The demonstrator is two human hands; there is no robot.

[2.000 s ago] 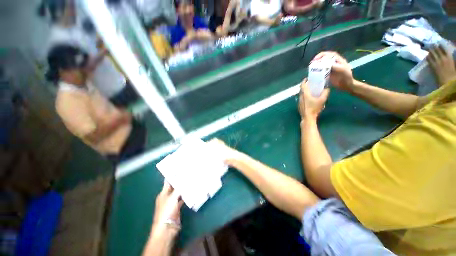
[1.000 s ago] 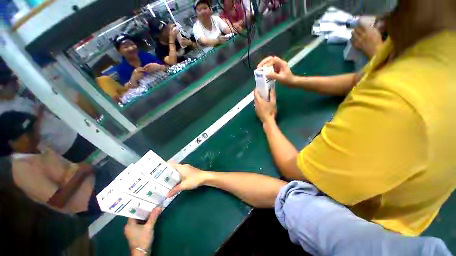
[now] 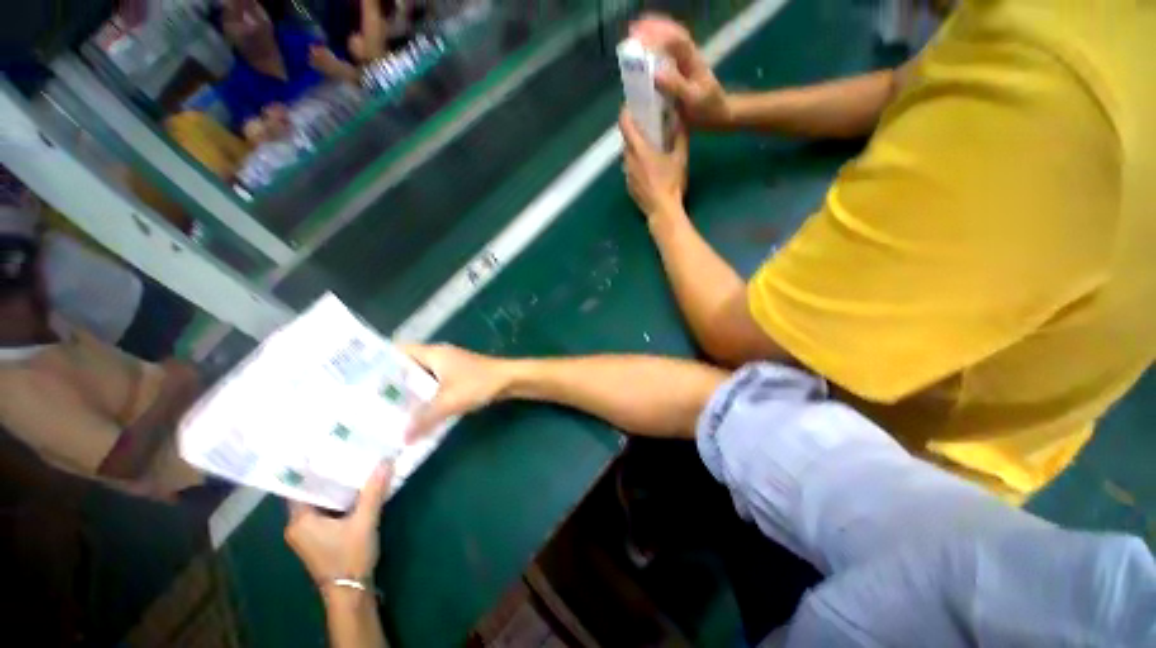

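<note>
A group of three white retail boxes (image 3: 298, 405) is held side by side over the near-left end of the green bench. Small green marks and blurred print show on them. My left hand (image 3: 336, 532), with a bracelet at the wrist, grips the boxes from below. My right hand (image 3: 450, 390), with a rolled light-blue sleeve, grips their right end. The fingers partly cover the box faces.
A person in a yellow shirt (image 3: 976, 215) on the right holds one slim white box (image 3: 644, 95) above the green-topped bench (image 3: 533, 475). A pale metal post (image 3: 140, 228) rises at left. Other people are seated beyond it and across the line.
The held boxes have tilted, so their long printed sides show more. The view has shifted, and the neighbour's hands and box now appear higher in the picture.
</note>
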